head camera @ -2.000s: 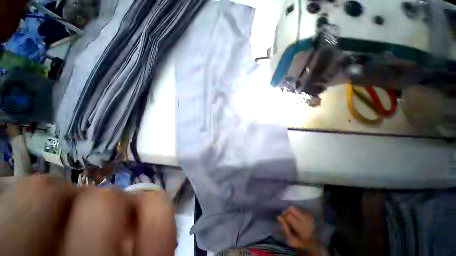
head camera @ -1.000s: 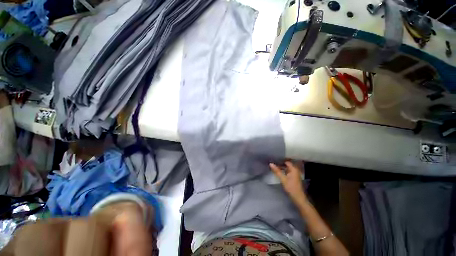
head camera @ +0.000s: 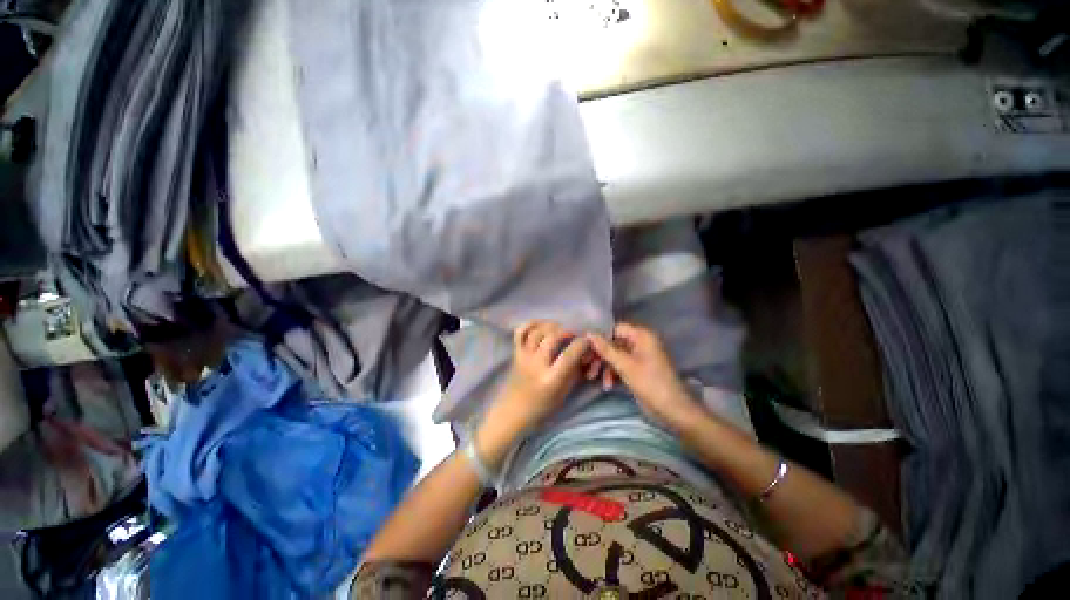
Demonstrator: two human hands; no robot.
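Observation:
A light grey garment panel (head camera: 469, 223) lies over the white table edge and hangs down toward my lap. My left hand (head camera: 549, 361) and my right hand (head camera: 640, 369) meet at the panel's lower edge near its right corner. The fingertips of both hands pinch the cloth there and nearly touch each other. More grey cloth lies below and behind the hands. The needle area of the machine is out of the picture at the top.
A thick bundle of grey cut pieces (head camera: 135, 152) stands at the upper left. Blue cloth (head camera: 276, 469) lies crumpled at lower left. A second grey stack (head camera: 980, 352) is at right, beside a brown panel (head camera: 839, 352). Yellow and red scissor handles (head camera: 763, 14) show at the top edge.
The view has tilted down, so the machine head has left the picture. My left hand has moved from the lower left to the panel's edge beside my right hand, and both now grip the cloth.

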